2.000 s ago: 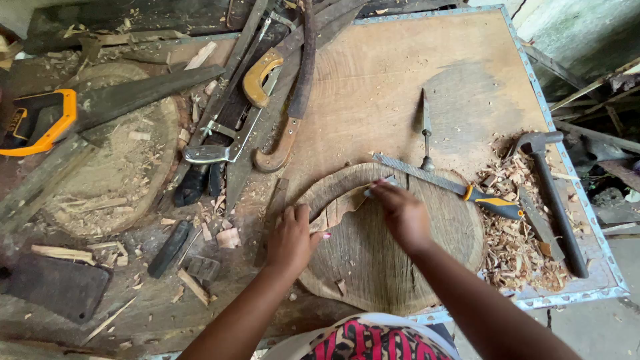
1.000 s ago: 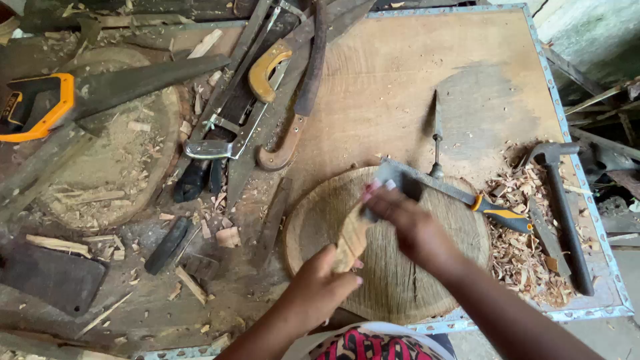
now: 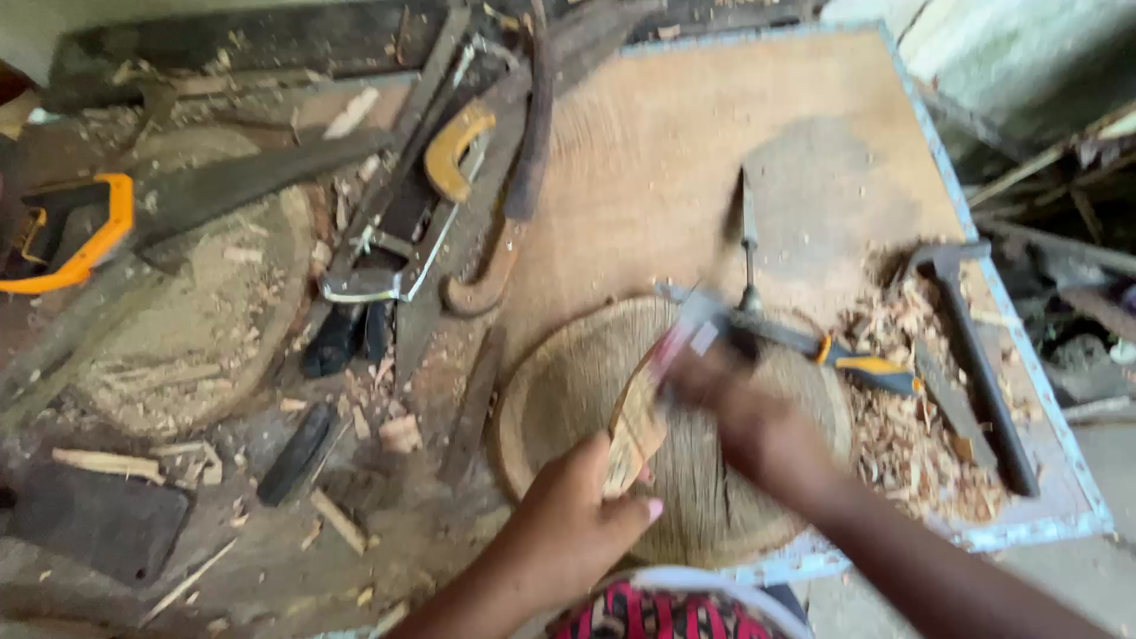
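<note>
My left hand (image 3: 586, 506) grips the lower end of a curved piece of wood (image 3: 635, 426), which is tilted over a round wooden block (image 3: 568, 373). At the wood's upper end is my right hand (image 3: 728, 382), blurred, closed around a pale greyish thing (image 3: 701, 319) too smeared to name, perhaps sandpaper. Just behind the right hand, a file with a black and yellow handle (image 3: 874, 370) lies across the block. A narrow pointed tool with a metal shank (image 3: 750, 240) stands or lies beyond the block's far edge; which one I cannot tell.
A claw hammer (image 3: 976, 373) lies at the right beside wood shavings (image 3: 914, 453). Toward the left are a hacksaw (image 3: 364, 288), a curved wooden handle (image 3: 484, 293), a handsaw with an orange and black handle (image 3: 106, 240), a dark flat plate (image 3: 106, 524) and wood scraps.
The wood has been raised from near the block's surface and now tilts upward. My left hand has moved nearer to me, to the wood's lower end.
</note>
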